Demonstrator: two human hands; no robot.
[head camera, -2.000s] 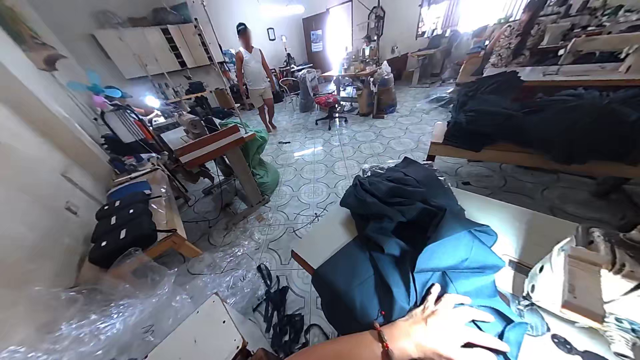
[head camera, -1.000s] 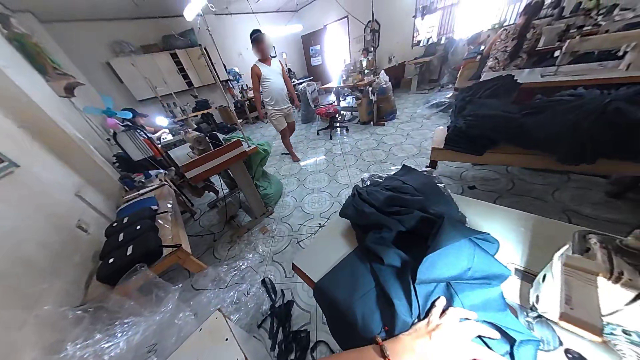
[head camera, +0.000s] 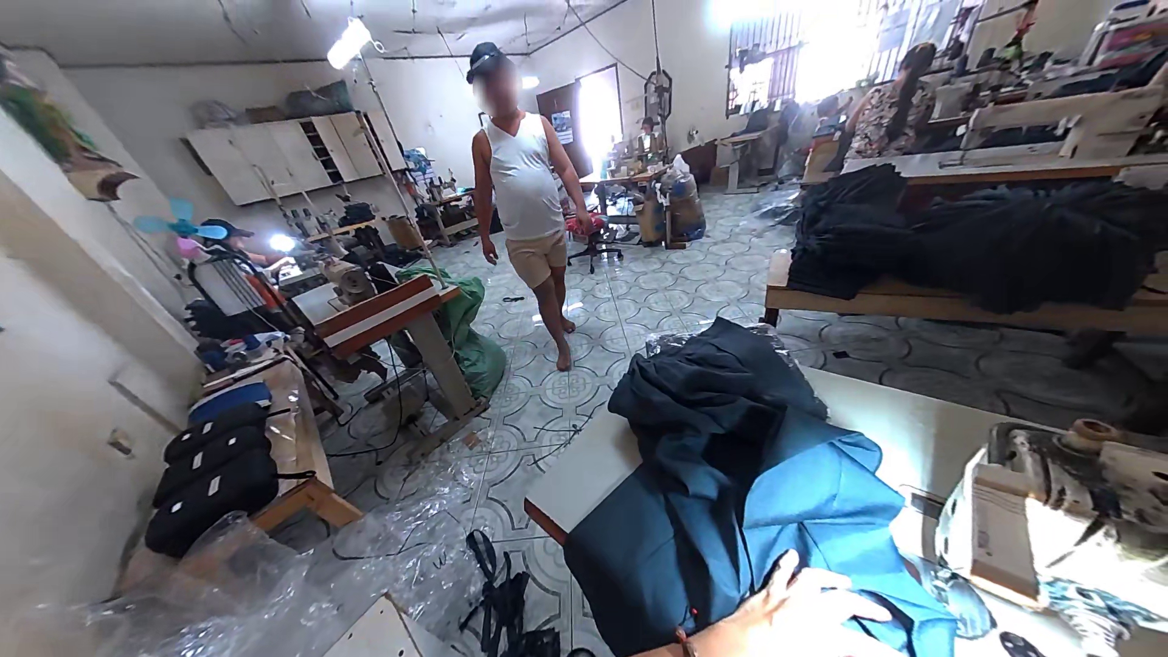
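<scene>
Dark blue fabric (head camera: 730, 493) lies bunched over the white sewing table (head camera: 890, 411), its near part hanging over the edge. My left hand (head camera: 808, 607) rests on the lower part of it, fingers spread, a beaded bracelet at the wrist. Strong light washes out the fingertips. My right hand does not show. Right of the fabric stands a sewing machine (head camera: 1077, 511), partly cut off by the frame. Clear plastic (head camera: 776, 339) shows behind the heap.
A person (head camera: 531, 182) in a white sleeveless top is on the tiled floor ahead. Dark garments (head camera: 995, 237) cover a wooden bench at right. Black cases (head camera: 214, 470) sit on a low bench at left, near plastic sheeting (head camera: 365, 566) and black straps (head camera: 500, 593).
The person in the white top has walked closer from the back of the room. My left hand remains on the fabric.
</scene>
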